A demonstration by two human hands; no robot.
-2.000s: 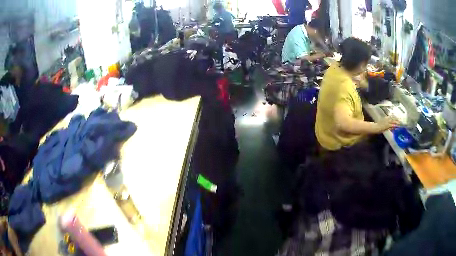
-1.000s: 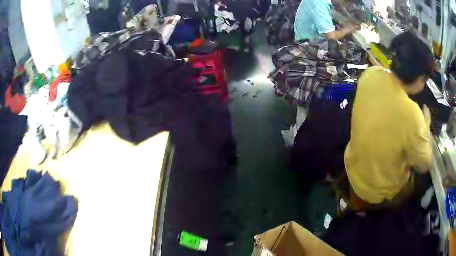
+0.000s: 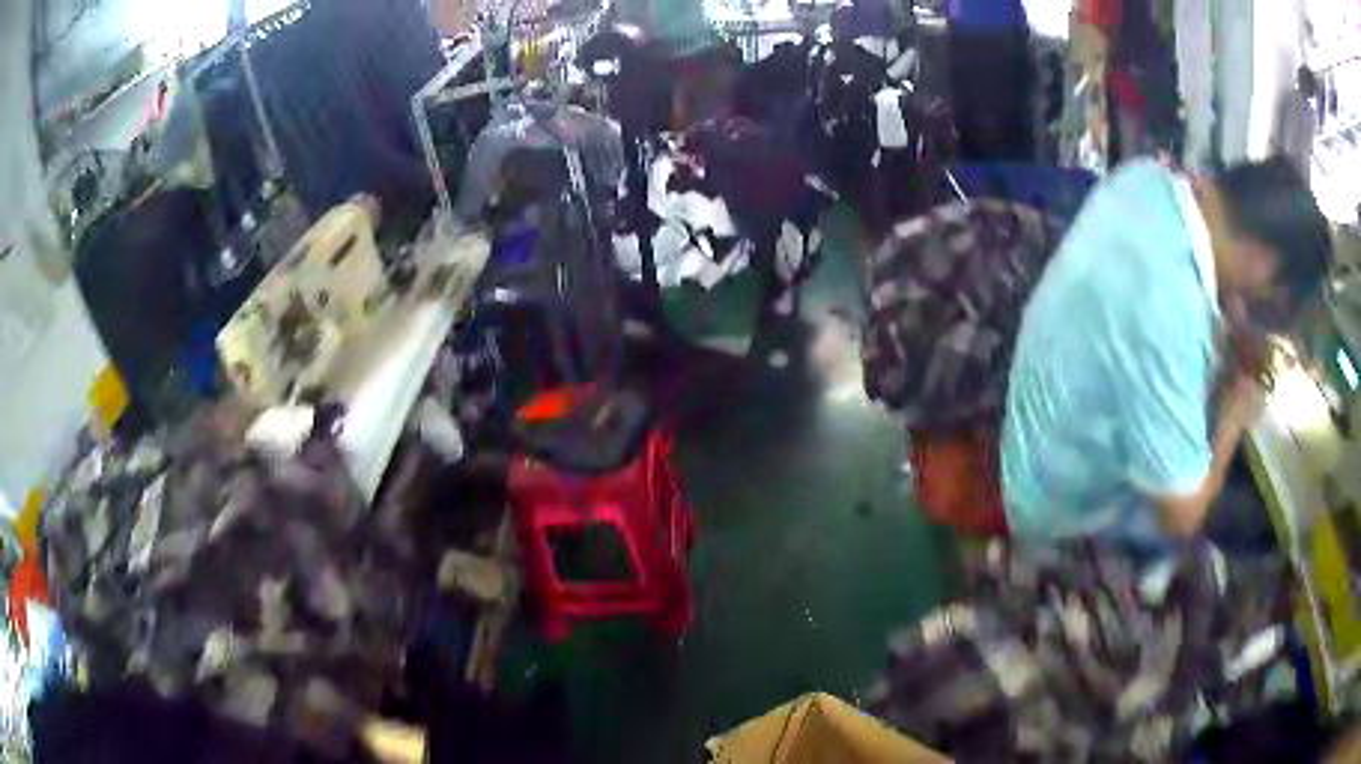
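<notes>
A brown open cardboard box shows at the bottom edge, right of centre, cut off by the frame. Only its upper flaps are visible and its contents are hidden. Neither of my hands is in the picture, so whether they touch the box cannot be seen.
A red plastic stool stands left of a green floor aisle. A checked fabric heap lies at left, another at lower right. A person in a light blue shirt sits at right. Dark garments and white pieces lie further back.
The view has moved forward along the aisle. The wooden table, blue cloth and person in yellow have left the picture. The red stool and the person in light blue are nearer. The box stays at the bottom.
</notes>
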